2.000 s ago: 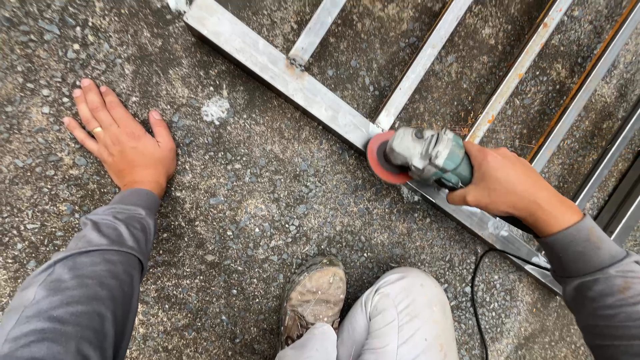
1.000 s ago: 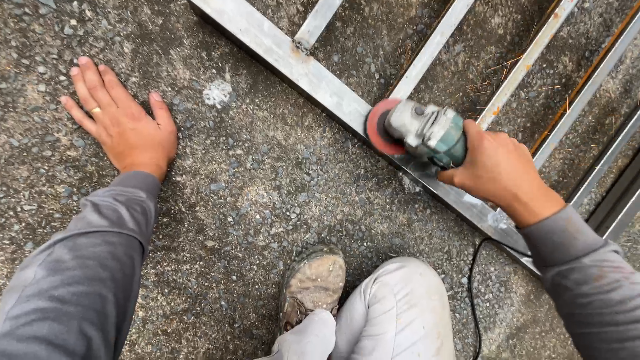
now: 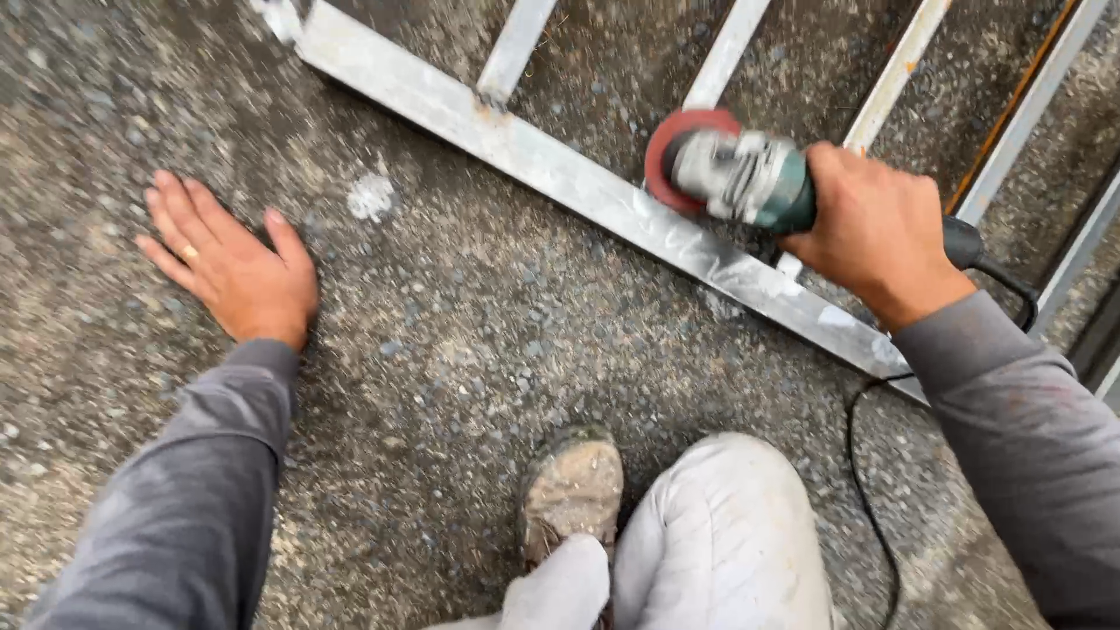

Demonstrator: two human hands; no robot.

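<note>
My right hand [image 3: 875, 227] is closed around the body of an angle grinder [image 3: 752, 179] with a green and grey housing. Its red disc [image 3: 661, 166] lies over the joint of a metal rail [image 3: 542, 162] and one of the bars [image 3: 726, 52] of a welded metal frame; whether it touches cannot be told. Shiny ground patches mark the rail to the right of the disc. Flat on the rough ground at the left rests my left hand [image 3: 241, 262], fingers spread, a ring on one finger, holding nothing.
Several parallel bars, some with rust [image 3: 1006, 131], run to the upper right. The grinder's black cord [image 3: 862, 490] loops down beside my light-clad knee [image 3: 735, 525]. A worn boot [image 3: 573, 486] stands on the gravelly ground [image 3: 420, 394]. White spots [image 3: 372, 197] mark the ground.
The grinder in my right hand has moved up from the rail's near edge to the bar's joint on its far side. My left hand has stayed flat on the ground.
</note>
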